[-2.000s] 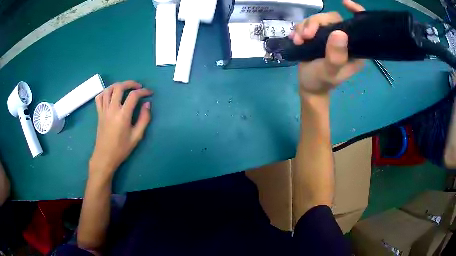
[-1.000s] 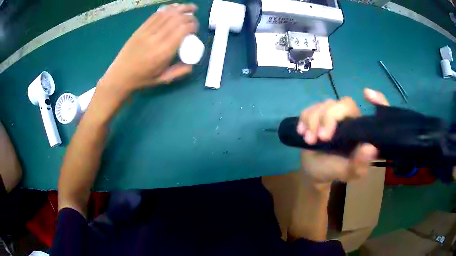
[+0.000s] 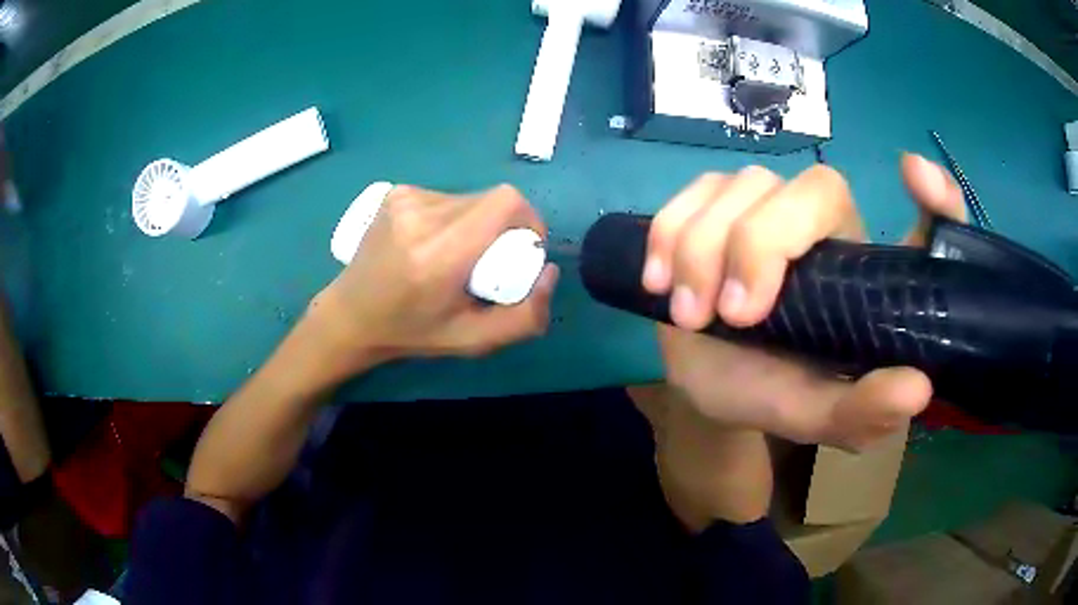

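My left hand [image 3: 437,266] is closed around a white handheld fan; its oval handle end [image 3: 508,267] points toward the tool, and part of its head shows behind my fingers. My right hand [image 3: 768,296] holds the black ribbed electric screwdriver [image 3: 875,310] roughly level, its nose pointing left. The thin driver bit [image 3: 564,252] is at the upper right edge of the handle end; whether it touches a screw cannot be told. My fingers hide most of the fan's handle.
The screw feeder [image 3: 739,89] stands at the back right. One white fan [image 3: 551,89] lies left of it, another [image 3: 262,156] at the left. Thin dark tweezers or bits [image 3: 960,177] lie right of the feeder. Another person's arm [image 3: 21,396] is at the left edge.
My left hand has picked up a fan from the back and brought it nearer. The screwdriver has moved from the feeder to the fan's handle end. One fan at the far left is gone from view.
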